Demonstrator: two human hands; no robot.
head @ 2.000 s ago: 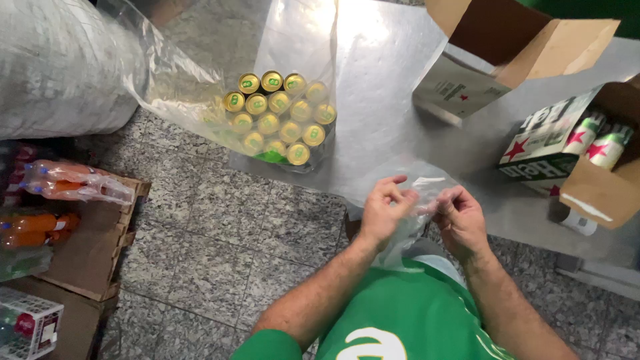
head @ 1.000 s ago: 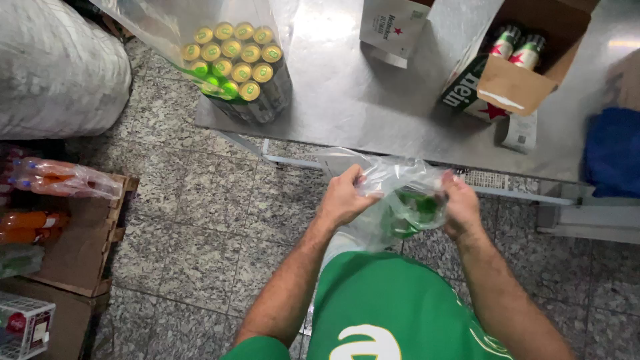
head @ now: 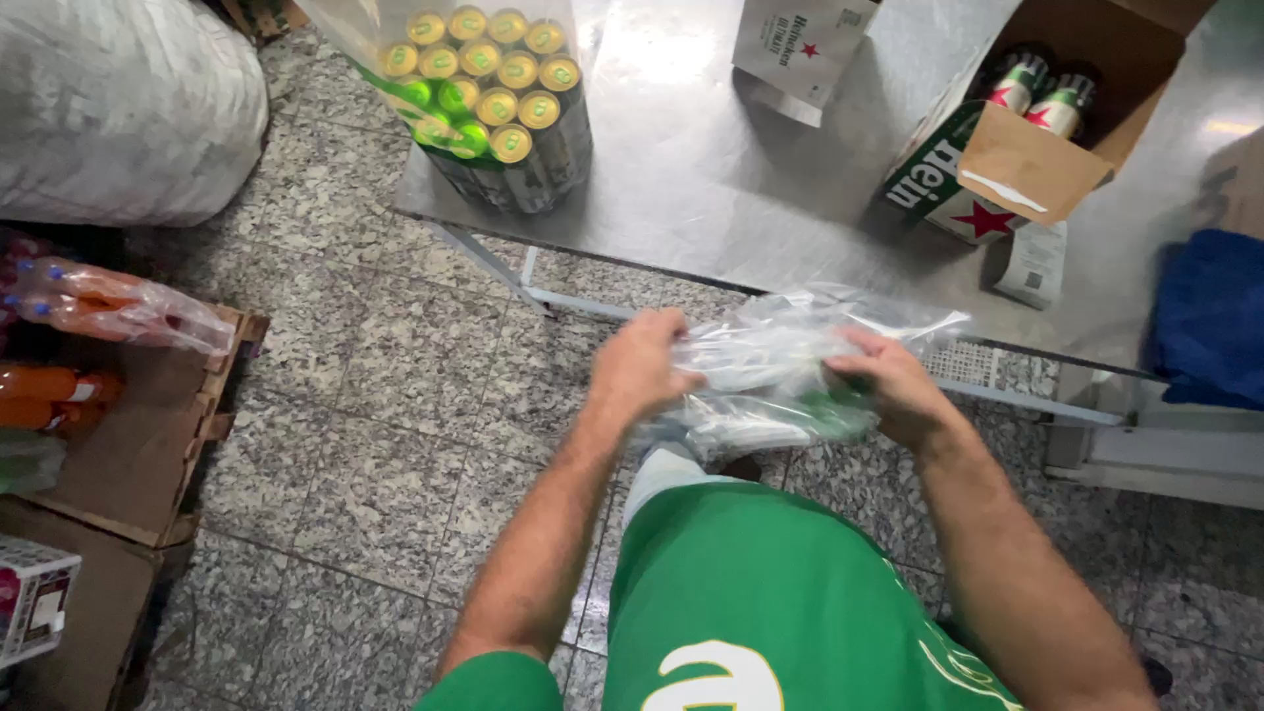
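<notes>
My left hand (head: 642, 367) grips the left side of a clear plastic bag (head: 765, 360) in front of my body, by the table's front edge. My right hand (head: 894, 385) holds the bag's right side, its thumb and fingers pinching the film. Part of the bag looks green. Several drink cans with gold tops (head: 481, 57) stand packed together at the table's left corner, with clear and green film over them. On the right of the steel table (head: 671, 197) sits an opened Heineken carton (head: 928, 163) with bottles (head: 1055, 111) inside.
Another Heineken carton (head: 795, 44) stands at the table's back. A blue cloth (head: 1213, 316) lies at its right end, near a paper slip (head: 1032, 265). Left on the floor are wooden pallets (head: 212, 385) with wrapped orange bottles (head: 118, 301) and a large white sack (head: 123, 109).
The plastic between my hands has been spread wider, and my hands are farther apart than two seconds ago. The view has shifted to the right.
</notes>
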